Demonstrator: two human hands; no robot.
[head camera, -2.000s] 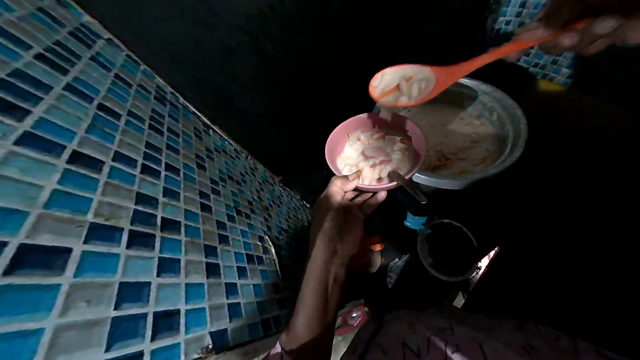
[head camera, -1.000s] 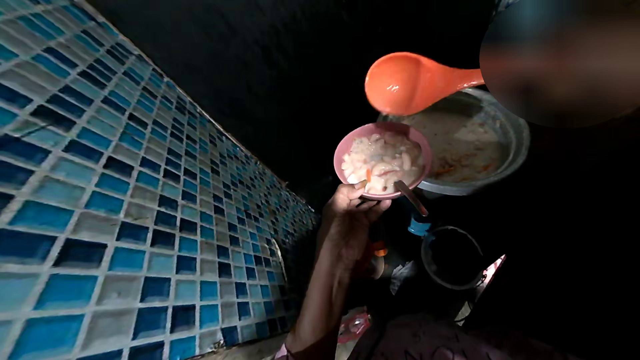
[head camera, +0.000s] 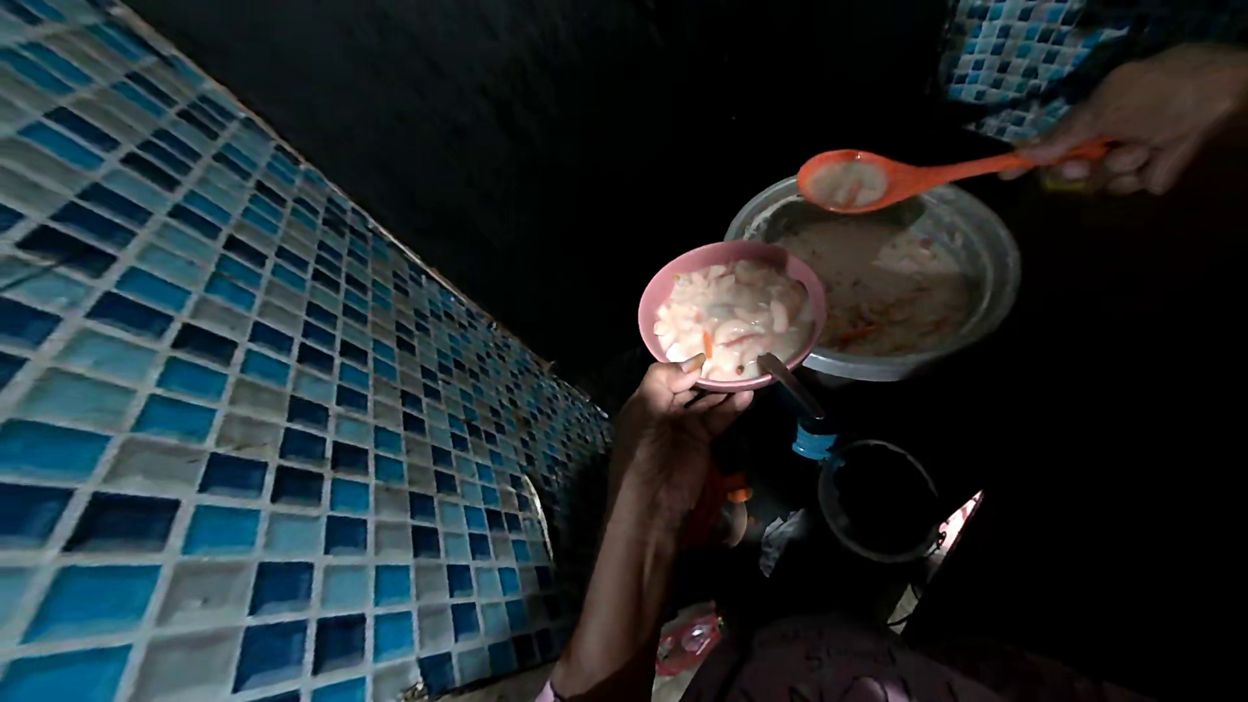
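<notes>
My left hand (head camera: 682, 405) grips the near rim of a pink bowl (head camera: 682, 268), which is full of a creamy white food with pale chunks. The handle of a metal spoon (head camera: 795, 388) sticks out over the bowl's near right rim. Up at the right, my right hand (head camera: 1150, 127) is closed on the handle of an orange ladle (head camera: 912, 178). Some of the creamy food lies in the ladle's bowl, above the far side of a large round pot (head camera: 999, 263). That pot holds a creamy mixture with orange streaks, and the pink bowl overlaps its left edge.
A blue, white and grey mosaic-tiled surface (head camera: 234, 419) fills the left side. Below the pot are a blue bottle cap (head camera: 813, 442) and a dark round container (head camera: 829, 507). A pink plastic item (head camera: 687, 639) lies at the bottom. Much of the surroundings is too dark to make out.
The ladle looked orange and glossy over the pot one second ago; now it shows food in it again. My left hand has kept hold of the pink bowl.
</notes>
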